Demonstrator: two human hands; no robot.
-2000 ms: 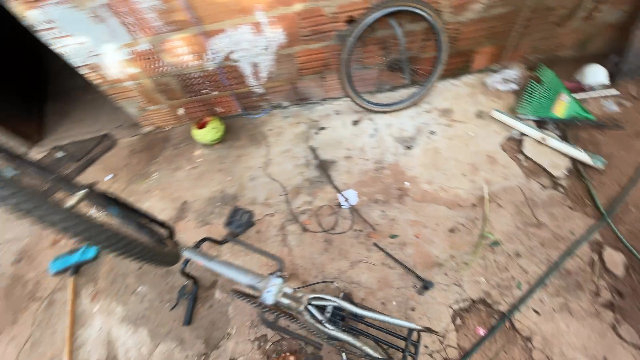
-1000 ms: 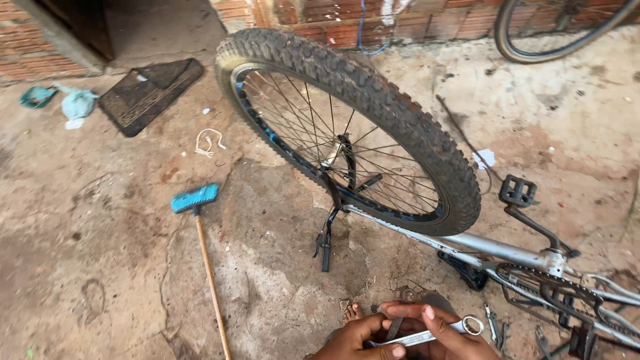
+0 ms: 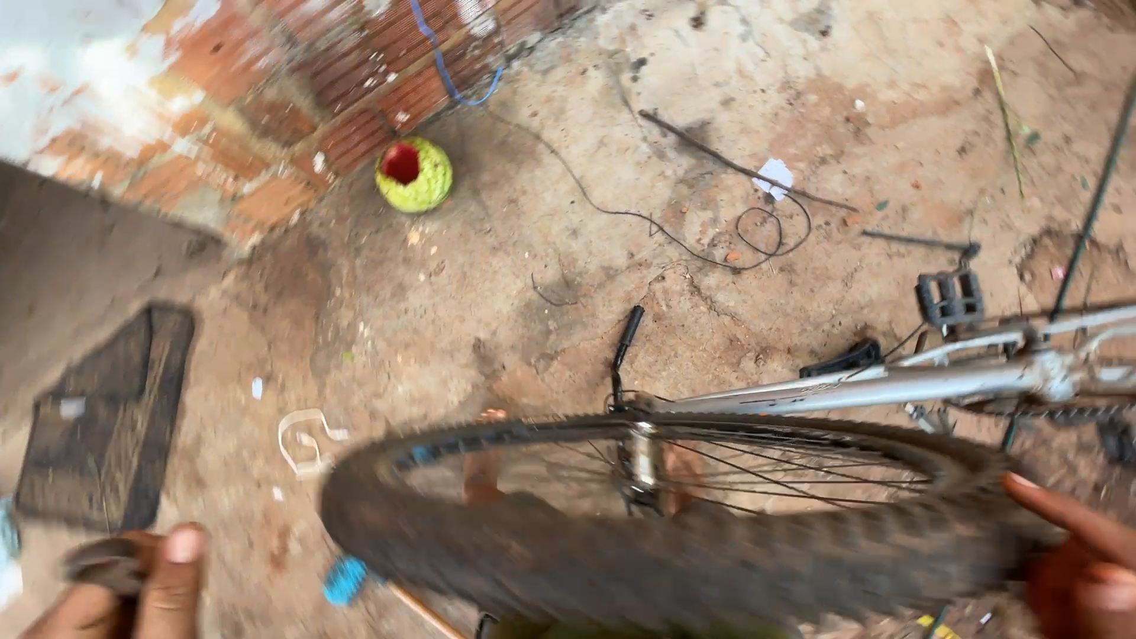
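A bicycle wheel with a knobby black tire (image 3: 674,559) fills the lower middle, joined to a silver bicycle frame (image 3: 958,383) that runs off to the right. At the tire's right edge is my right hand (image 3: 1078,555), one finger extended against the rubber. My left hand (image 3: 133,586), low at the left and apart from the wheel, pinches a small dark metal piece (image 3: 105,564), blurred, between thumb and fingers. The wheel hub (image 3: 643,466) shows between the spokes. Beyond it a handlebar grip (image 3: 632,327) points away, and a black pedal (image 3: 950,298) sits on the right.
A dark mat (image 3: 98,426) lies at the left beside a doorway. The blue broom head (image 3: 344,579) is partly behind the tire. A yellow-green ball with a hole (image 3: 415,175) rests by the brick wall (image 3: 355,80). Thin wire (image 3: 612,211) and a stick (image 3: 710,153) lie on the ground.
My hands, together around a combination wrench one second ago, are now far apart, the right one at the tire. The view has shifted strongly.
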